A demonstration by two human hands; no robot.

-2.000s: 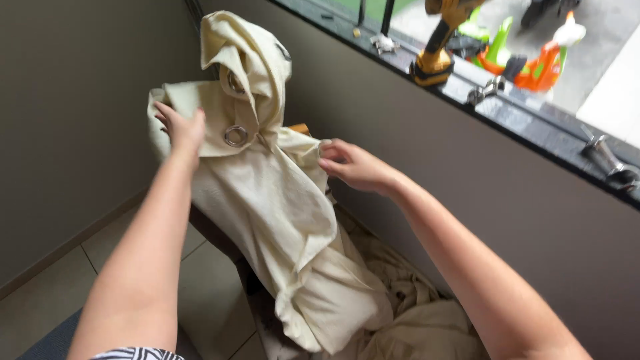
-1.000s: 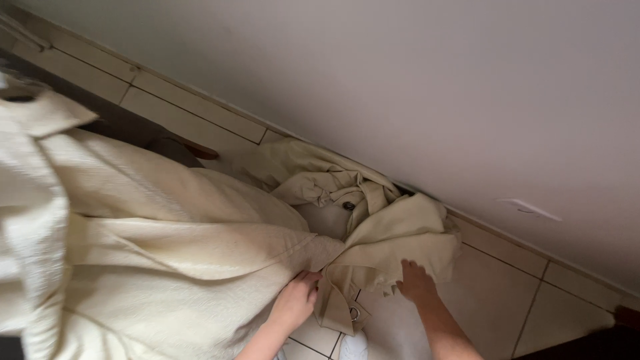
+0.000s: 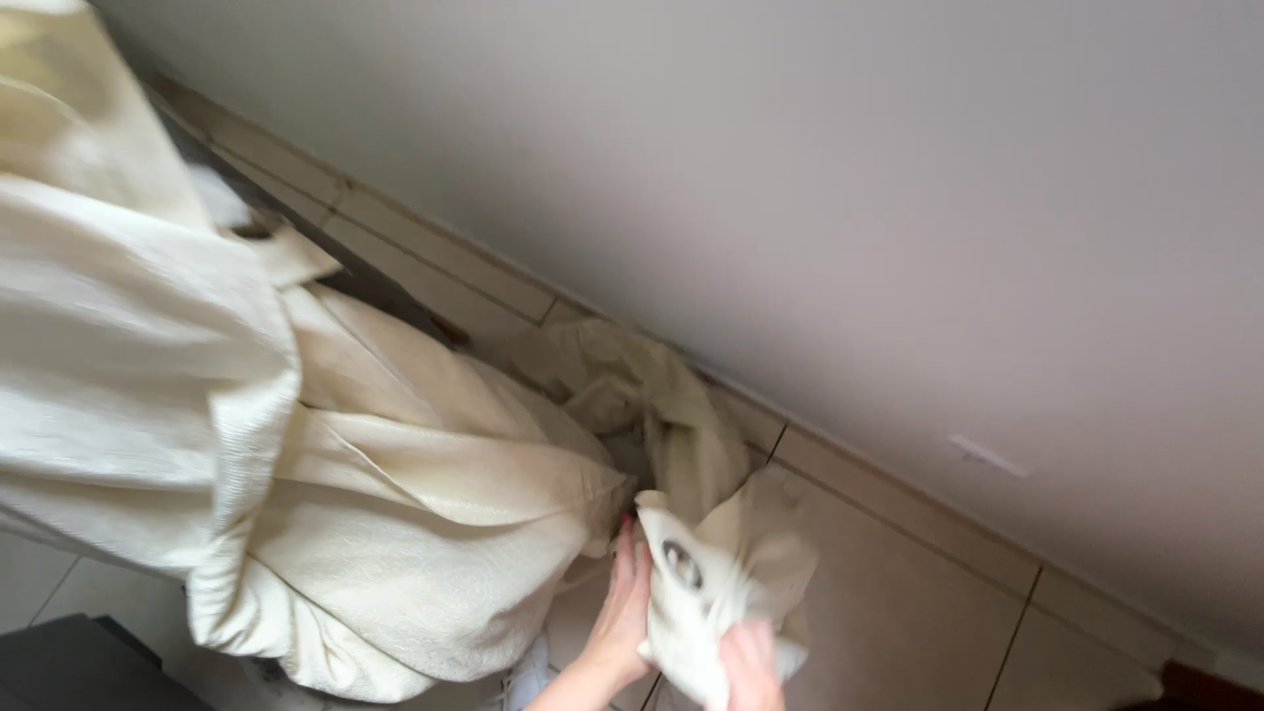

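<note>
A cream grommet curtain (image 3: pixel 444 474) lies in heavy folds over a piece of furniture at the left, and more of the fabric is bunched on the floor. My left hand (image 3: pixel 620 612) lies flat against a gathered curtain edge, low in the middle; whether its fingers grip cloth is unclear. My right hand (image 3: pixel 750 667), blurred, is closed on the gathered curtain end just to the right. Between the hands a metal grommet (image 3: pixel 682 564) shows in the lifted cloth.
A plain wall (image 3: pixel 839 217) with a small white plate (image 3: pixel 987 455) rises behind the tiled floor (image 3: pixel 918 592). A dark grey object (image 3: pixel 79 662) stands at the lower left. Part of a white shoe (image 3: pixel 528 676) shows at the bottom.
A second ago both hands were apart at the cloth on the floor; now they are closer together with a grommeted end lifted. The view has swung down from the window sill.
</note>
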